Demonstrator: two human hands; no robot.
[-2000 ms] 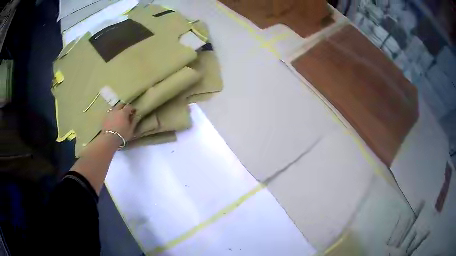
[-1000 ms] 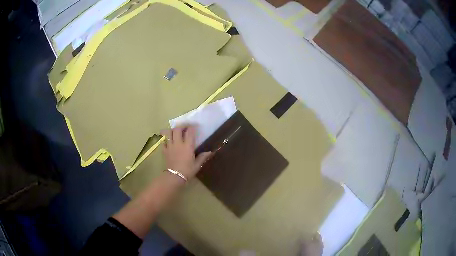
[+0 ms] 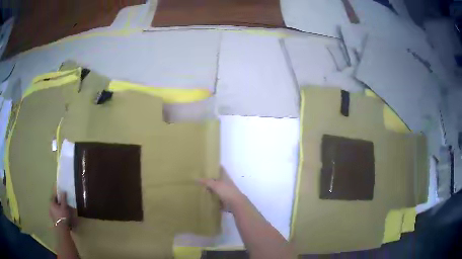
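Note:
An olive-tan panel (image 3: 169, 152) with a dark brown patch (image 3: 112, 182) lies left of centre. A shiny line runs down the patch's left side, beside a white flap (image 3: 67, 172). My left hand (image 3: 62, 210), with a bracelet, is at the flap's lower end; its fingertips are unclear. My right hand (image 3: 223, 188) is at the panel's right edge, thumb on top and other fingers at or under the edge, gripping it. A second olive-tan panel (image 3: 349, 222) with a brown patch (image 3: 347, 168) and a black tab (image 3: 345, 103) lies to the right.
Reddish-brown sheets (image 3: 218, 12) lie along the far side. Grey-white board (image 3: 177, 55) covers the table, with a white sheet (image 3: 259, 152) between the panels. More olive-tan material with yellow edges (image 3: 30, 131) lies at far left. Dark marks or strips (image 3: 347, 48) show at back right.
The view has turned right. The patched panel now lies straighter before me, at left. My right hand has come fully into view at its right edge. My left hand remains by the white flap.

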